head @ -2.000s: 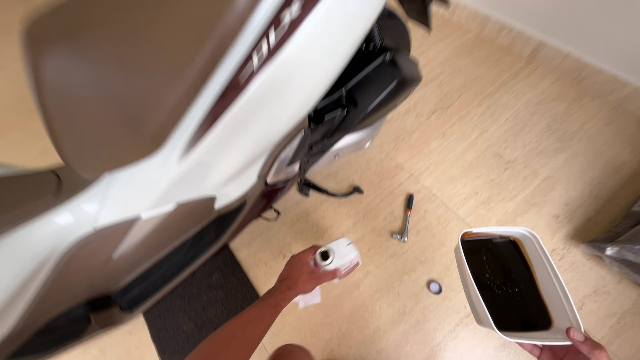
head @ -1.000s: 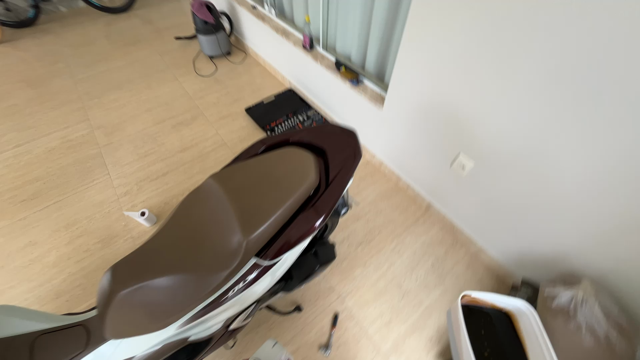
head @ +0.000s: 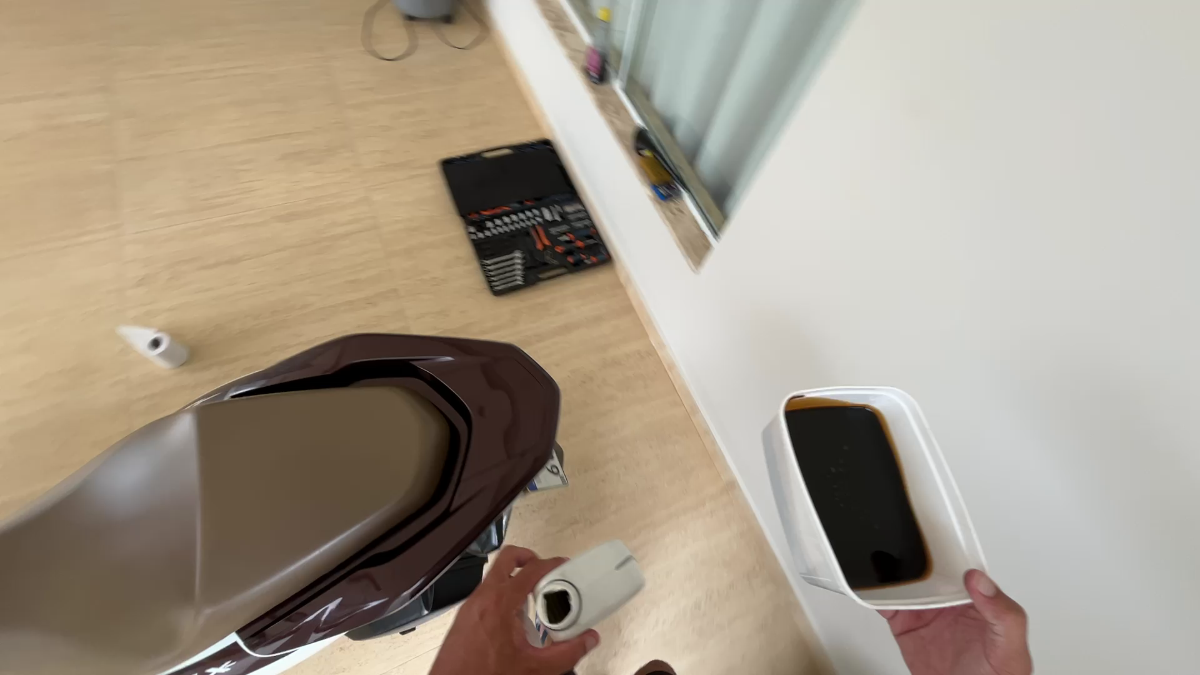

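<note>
My left hand point(head: 511, 619) grips a white plastic bottle point(head: 605, 577) around its body; its uncapped round mouth faces up toward the camera, near the tail of the scooter. My right hand point(head: 970, 623) holds a white plastic tub point(head: 947, 525) by its lower right corner, thumb on the rim. Dark brown, oil-like liquid point(head: 853, 487) lies in the tub, with an amber film along its edge. The tub and the bottle are apart, the tub to the right in front of the white wall.
A scooter with a brown seat point(head: 309, 478) and maroon tail point(head: 506, 403) fills the lower left. On the tiled floor lie an open tool case point(head: 534, 220) by the wall and a white paper roll point(head: 169, 351). Bottles, one pink point(head: 596, 61), stand on the window sill point(head: 689, 234).
The view has swung widely from the scooter's side to its tail and the wall. Both hands still hold the bottle and the tub, as two seconds ago.
</note>
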